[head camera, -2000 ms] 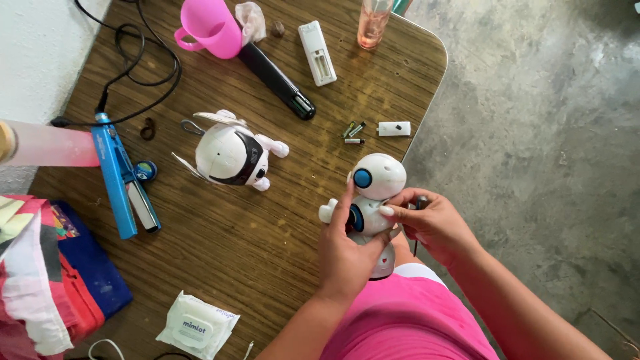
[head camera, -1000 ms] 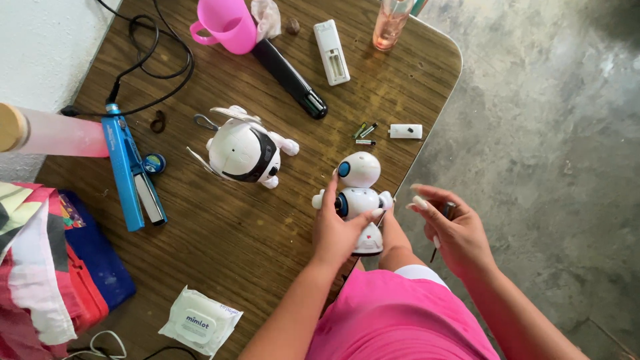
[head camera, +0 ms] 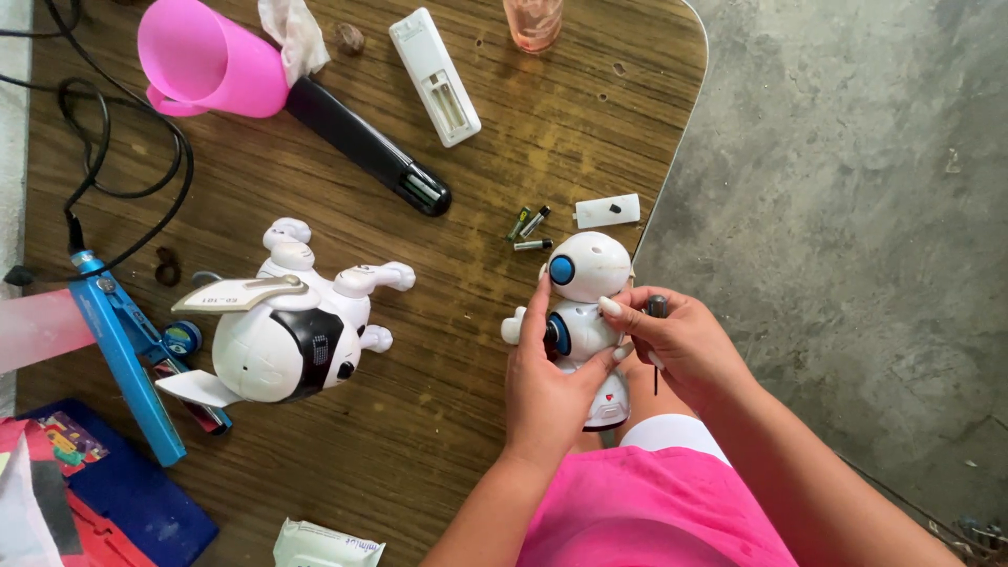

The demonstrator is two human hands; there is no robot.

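A white toy robot [head camera: 594, 264] with blue round parts lies near the table's right edge, held by my left hand [head camera: 551, 378] around its body. My right hand [head camera: 669, 335] touches the robot's shoulder side with thumb and fingers, and a small screwdriver [head camera: 656, 307] with a dark handle is held among its fingers, shaft pointing down. Just beyond the robot's head are several small batteries [head camera: 534, 245] and a white battery cover [head camera: 606, 210] with a small dark piece on it. A white robot dog toy [head camera: 268, 346] lies to the left.
A white remote control [head camera: 435, 77] with its battery compartment exposed, a black remote [head camera: 362, 142], a pink mug [head camera: 213, 59] and a glass [head camera: 534, 24] occupy the far side. At left are a blue hair straightener [head camera: 126, 362], black cable [head camera: 185, 181] and fabric [head camera: 24, 504]. A wipes pack [head camera: 327, 545] is near.
My right hand, apart from the toy robot one second ago, is back against its shoulder side. My left hand keeps its hold. The view has shifted and sits closer over the table.
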